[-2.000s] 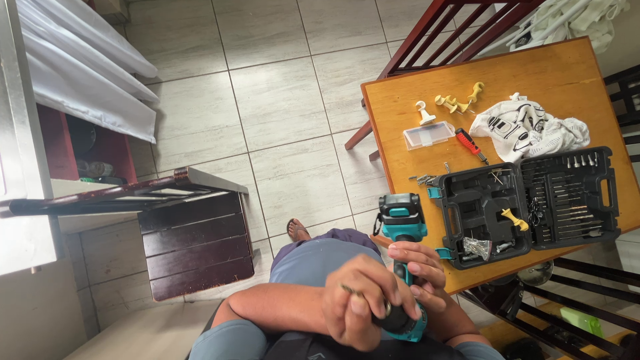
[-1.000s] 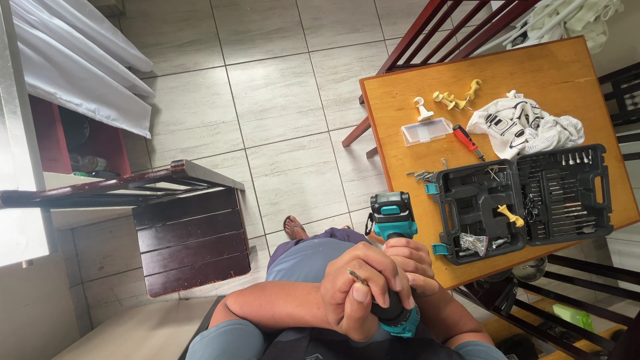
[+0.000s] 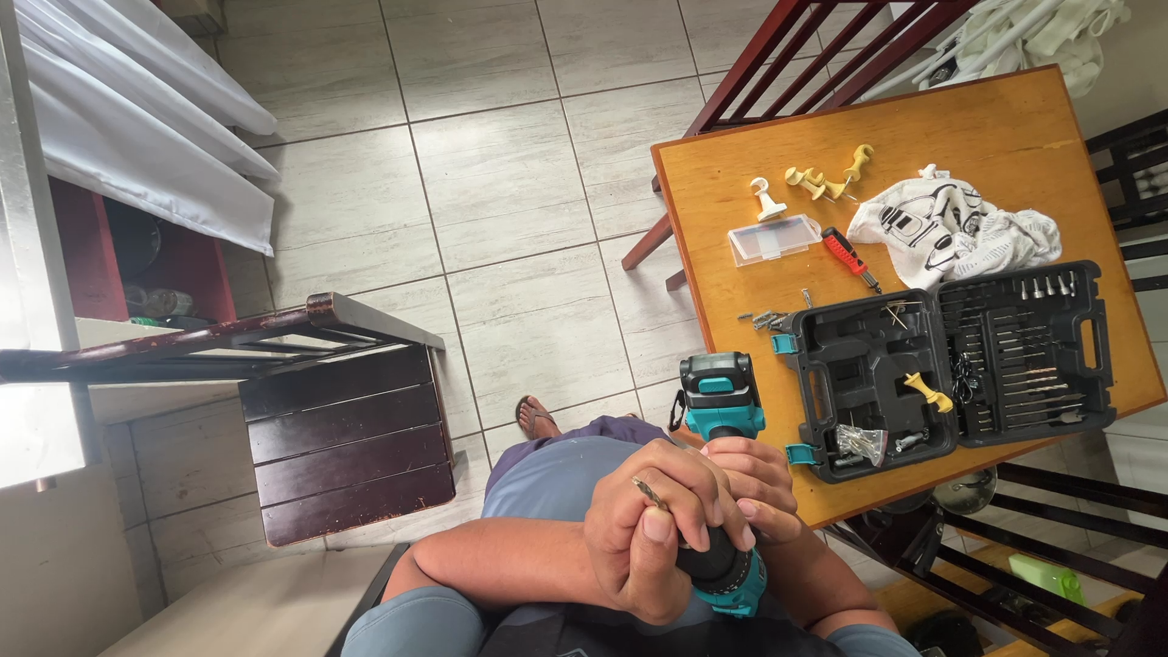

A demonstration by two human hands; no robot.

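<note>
A teal and black cordless drill (image 3: 730, 584) is held in front of my body, its battery end pointing away from me. My left hand (image 3: 648, 529) is closed round the black chuck, with a twist drill bit (image 3: 651, 494) showing between thumb and forefinger. Whether the bit is seated in the chuck is hidden by the fingers. My right hand (image 3: 757, 484) grips the drill's handle just below the battery. To the right, on the wooden table, lies the open tool case (image 3: 876, 392) with rows of bits, a yellow hook-shaped piece (image 3: 928, 392) and a small bag of hardware (image 3: 860, 443).
The wooden table (image 3: 712, 173) also holds a red-black screwdriver (image 3: 850, 259), a clear plastic box (image 3: 775, 241), several loose screws (image 3: 768, 319), a white hook (image 3: 766, 199), yellow hooks (image 3: 812, 184) and a printed white cloth (image 3: 949, 228). A dark wooden chair (image 3: 351, 447) stands at left, more chairs around the table.
</note>
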